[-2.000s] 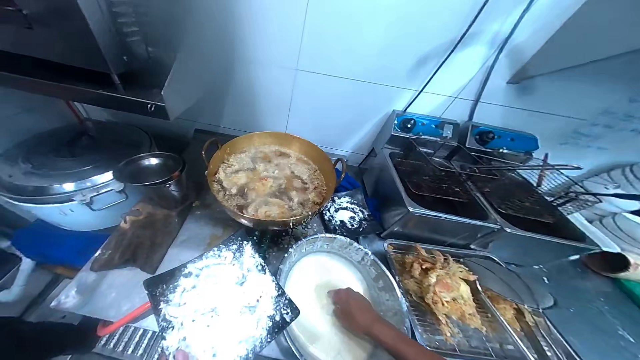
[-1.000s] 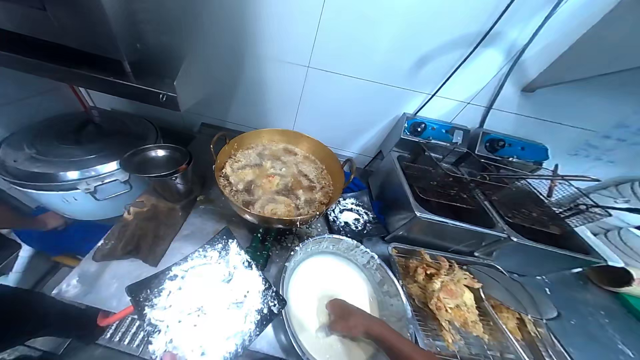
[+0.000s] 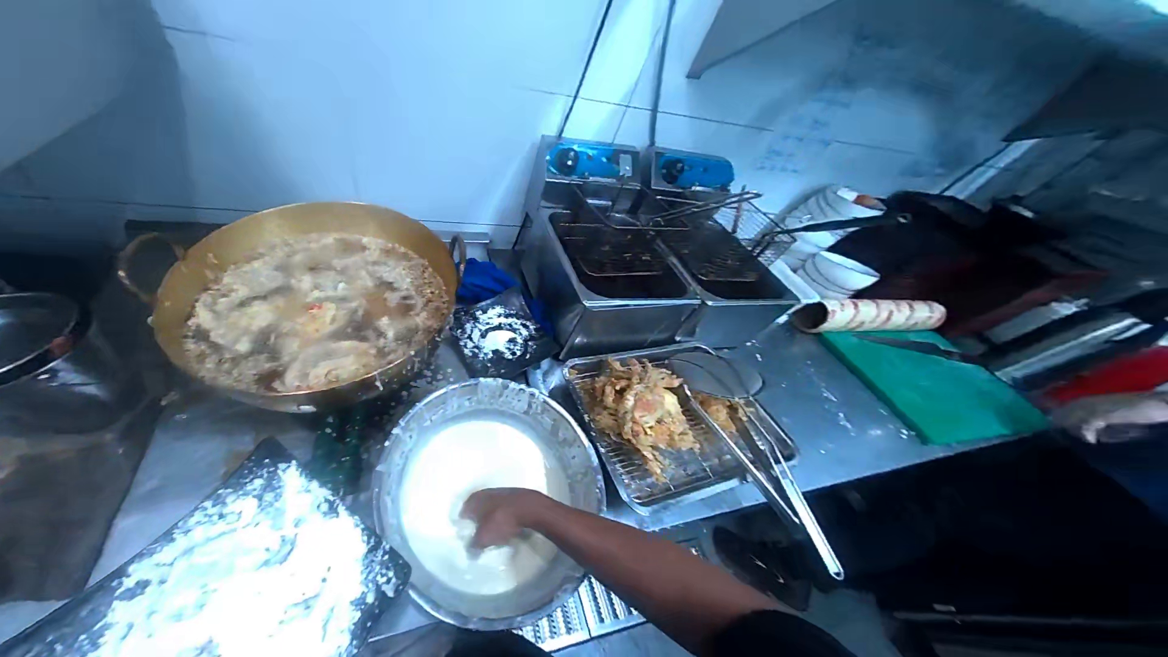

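My right hand [image 3: 497,520] reaches into a metal bowl [image 3: 584,456] of white batter [image 3: 474,465], its fingertips sunk in the liquid, so what they hold is hidden. My left hand is out of view. Left of the bowl lies a dark tray [image 3: 388,570] covered in white flour [image 3: 237,566]. Behind them, battered food [image 3: 310,310] fries in bubbling oil inside a two-handled brass-coloured pan [image 3: 219,251]. To the bowl's right, browned fried food [image 3: 643,411] rests on a wire rack in a metal tray [image 3: 639,502], with a mesh skimmer [image 3: 716,374] and tongs [image 3: 794,502] across it.
A double deep fryer [image 3: 611,319] stands against the tiled wall. A small dark container with flour [image 3: 497,338] sits between pan and fryer. At the right are a green cutting board [image 3: 949,392], a knife [image 3: 912,345], a patterned roll [image 3: 885,315] and stacked white bowls [image 3: 835,269].
The view has swung right, bringing the cutting board into sight. My right hand stays in the batter bowl. A hand seen at the far left one second ago is out of view.
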